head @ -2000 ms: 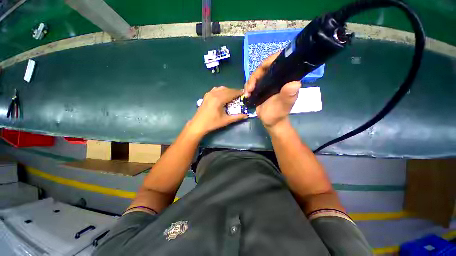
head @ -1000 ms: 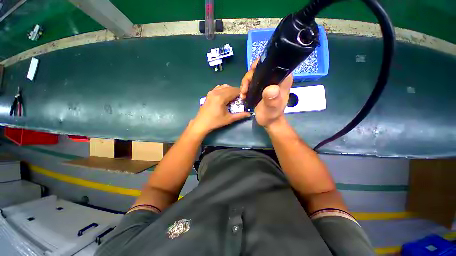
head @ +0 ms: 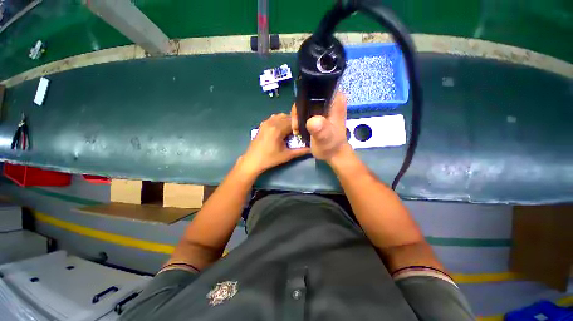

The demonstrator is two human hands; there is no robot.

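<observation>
My right hand grips the black electric screwdriver, which stands nearly upright with its cord looping from the top. Its bit is hidden behind the hands. My left hand holds a small white plug unit on the fixture, mostly covered by fingers. The long white fixture shows dark round holes to the right of my hands. The light-blue parts bin with a speckled mass of screws is behind the fixture, partly hidden by the screwdriver.
Another white plug unit lies behind my left hand. Pliers and a white piece lie far left on the green bench top. The cord hangs in a loop on the right. A metal post stands behind the bench.
The screwdriver has swung from leaning right to nearly upright, and its cord has moved left. More of the bin and a fixture hole show. My left hand stays at the plug unit.
</observation>
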